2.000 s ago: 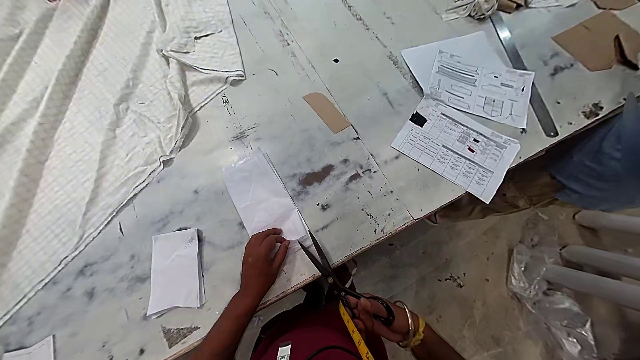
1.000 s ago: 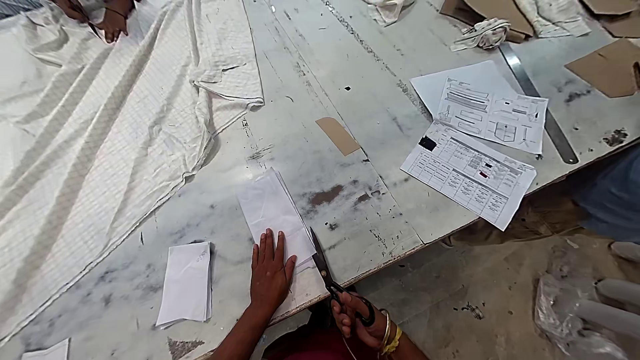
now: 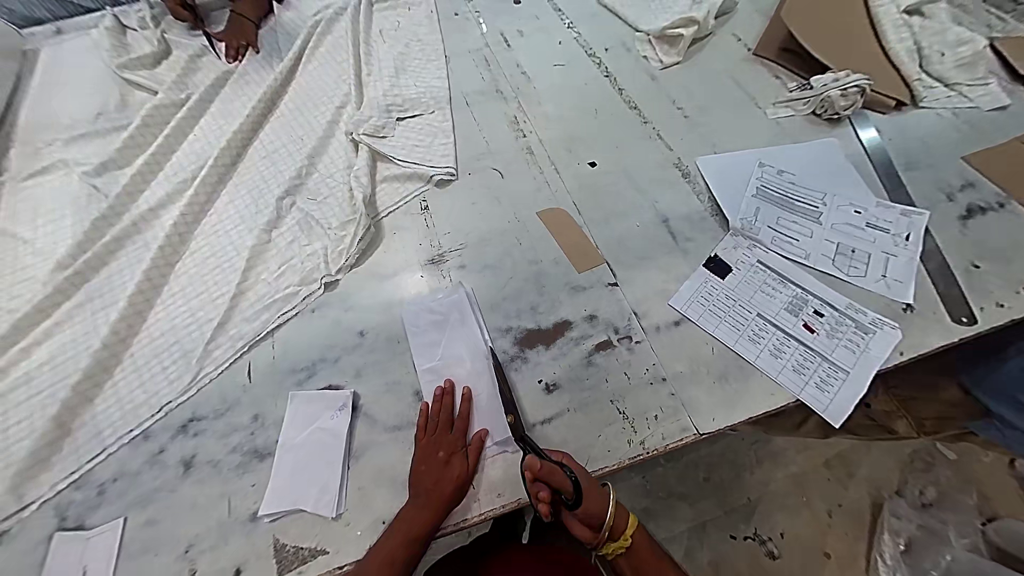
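My left hand (image 3: 444,452) lies flat, fingers spread a little, on a folded white piece (image 3: 448,336), paper or thin cloth. Black-handled scissors (image 3: 514,420) are gripped in my right hand (image 3: 564,488) near the table's front edge; their blades point away from me along the right edge of that piece. The blades look nearly closed, and whether they cut into the layers cannot be told. A second folded white stack (image 3: 308,454) rests to the left of my left hand, and part of another (image 3: 84,550) shows at the bottom left corner.
White checked cloth (image 3: 208,200) covers the table's left side, with another person's hands (image 3: 236,32) and a blade at its far end. Printed sheets (image 3: 788,320), a metal ruler (image 3: 912,208), a small brown card piece (image 3: 571,240) and brown card (image 3: 840,40) lie on the table (image 3: 560,384).
My left hand has gone from the near end of the white piece to lying flat further up on it. The scissors have swung to lie along its right edge. Another person's hands have come into view.
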